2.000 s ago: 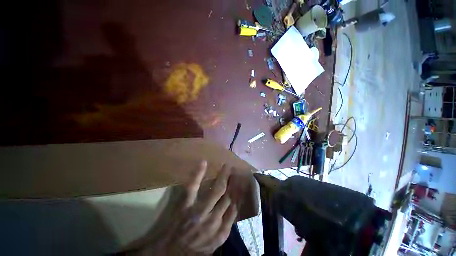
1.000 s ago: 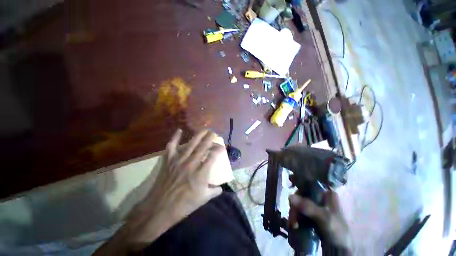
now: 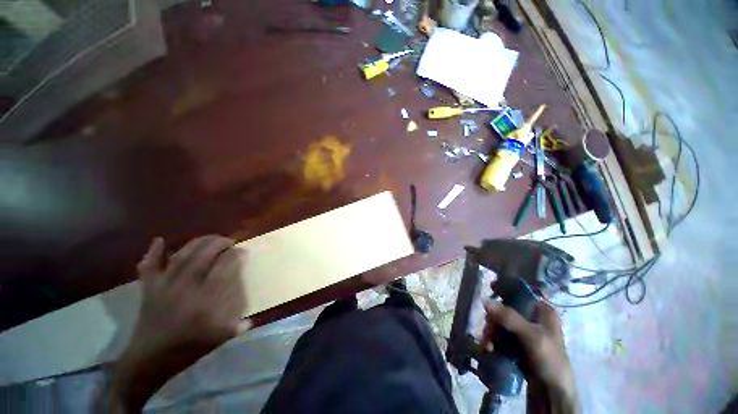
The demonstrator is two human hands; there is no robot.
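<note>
A long pale board or box (image 3: 328, 247) lies along the near edge of the dark red-brown table (image 3: 243, 97), its square end towards the middle of the view. My left hand (image 3: 194, 283) lies over the board with fingers across its far edge and thumb at its near edge. My right hand (image 3: 530, 335) grips the handle of a dark nailer (image 3: 518, 267), held off the table's near edge, to the right of the board's end and apart from it.
A glue bottle (image 3: 503, 164), yellow-handled screwdrivers (image 3: 445, 112), a white sheet (image 3: 468, 66), pliers (image 3: 540, 194) and silvery bits lie on the table's right part. A small round black object (image 3: 422, 241) sits by the board's end. Cords lie at right; my legs are below the edge.
The view has shifted. My left hand has moved left along the board, away from its end, uncovering more pale surface. The nailer has moved away from the board's end, still in my right hand.
</note>
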